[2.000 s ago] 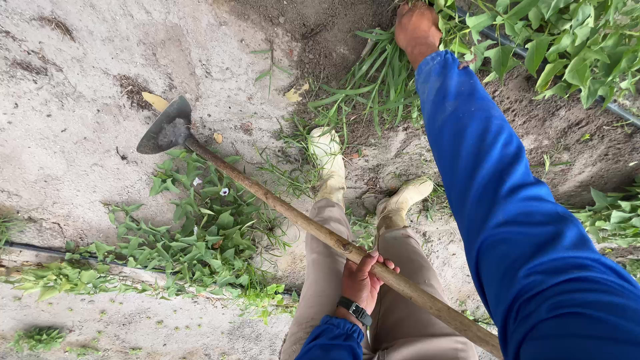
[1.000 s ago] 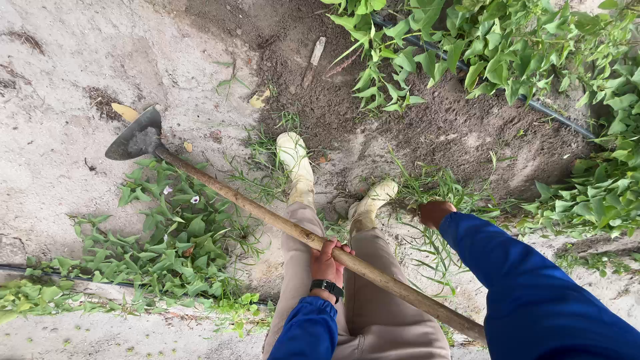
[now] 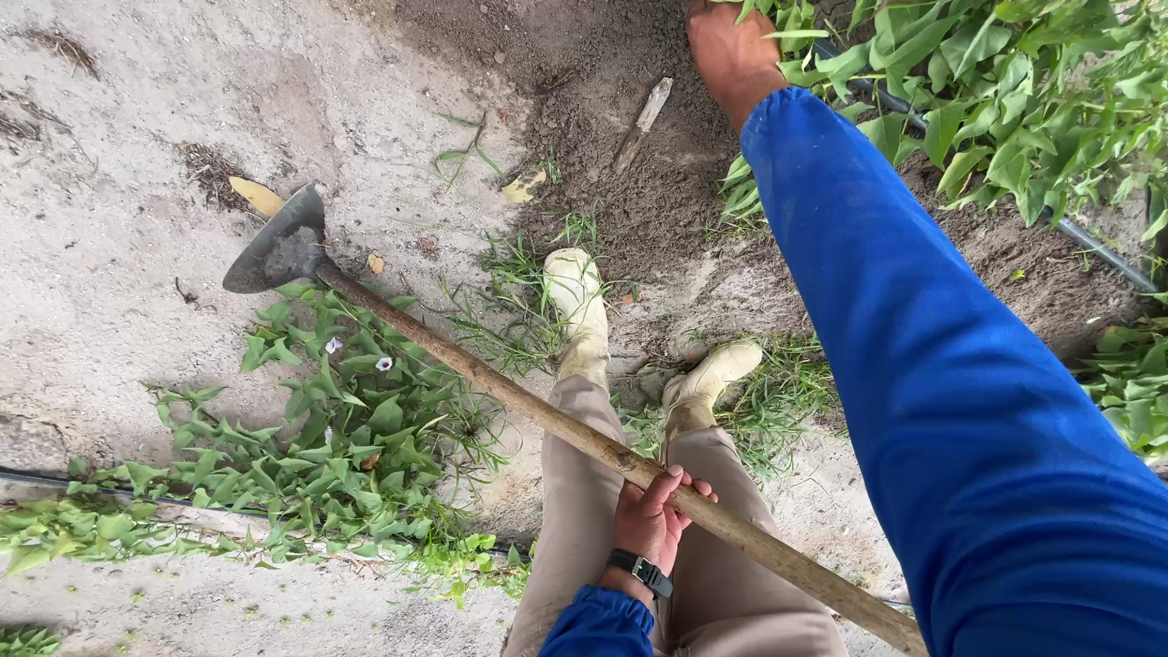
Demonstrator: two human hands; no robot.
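Observation:
My left hand (image 3: 650, 520), with a black watch on its wrist, grips the wooden handle of a hoe (image 3: 520, 397) in front of my legs. The hoe's metal blade (image 3: 285, 246) hangs at the left, over pale soil and beside a yellow leaf (image 3: 256, 196). At the top, my right hand (image 3: 735, 57) reaches to the edge of the leafy vines (image 3: 995, 91). Leaves and the frame's edge hide its fingers, so whether it holds anything cannot be seen.
Black irrigation pipe (image 3: 1095, 246) runs through the vines at the right. Another vine patch (image 3: 365, 438) with pale flowers grows at the left. Grass tufts (image 3: 785, 401) surround my boots (image 3: 716, 372). A piece of wood (image 3: 644, 123) lies on dark, loose soil.
My right hand has moved from the grass beside my boot up to the vines. The long grass that lay by it at the top two seconds ago no longer shows there. My left hand keeps hold of the hoe.

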